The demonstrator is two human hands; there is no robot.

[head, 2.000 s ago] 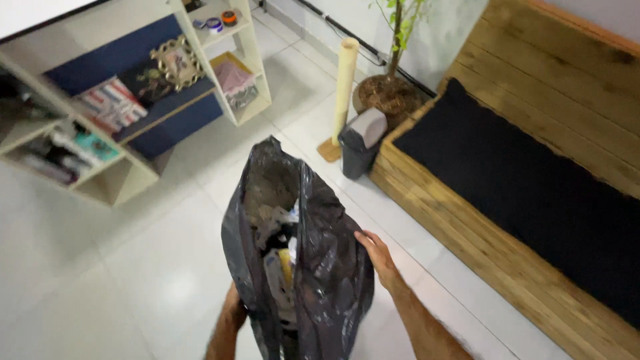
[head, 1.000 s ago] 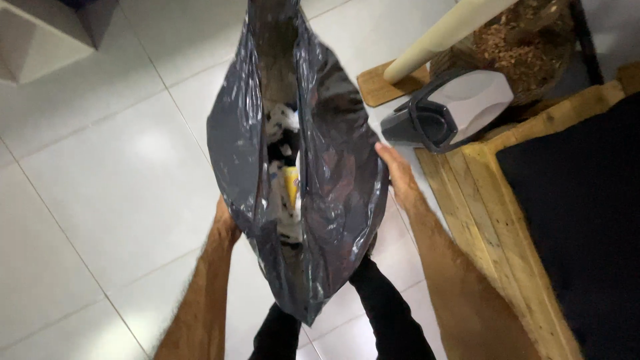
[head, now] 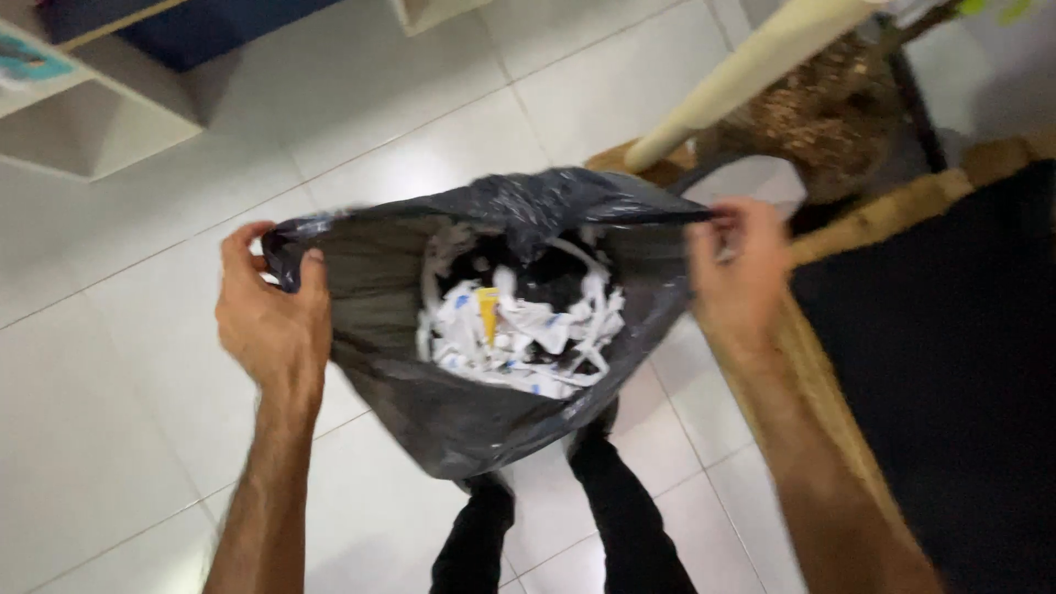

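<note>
A black plastic garbage bag is stretched wide between my hands, its mouth facing up. My left hand pinches the bag's rim at the left corner, thumb and fingers closed on the plastic. On the other side my right hand, somewhat blurred, grips the right corner of the rim. Inside the bag lie crumpled white paper scraps, white strips and a yellow piece. The bag's far edge is bunched and folds inward at the middle.
Beyond the bag are a beige post on a wooden base, a bin with a pale lid and a potted plant. A wooden bench with a black cushion stands at right, white shelving at upper left. My legs are below.
Both hands have moved from the bag's sides to the corners of its rim. The mouth, a narrow slit before, is now spread wide, showing more of the contents.
</note>
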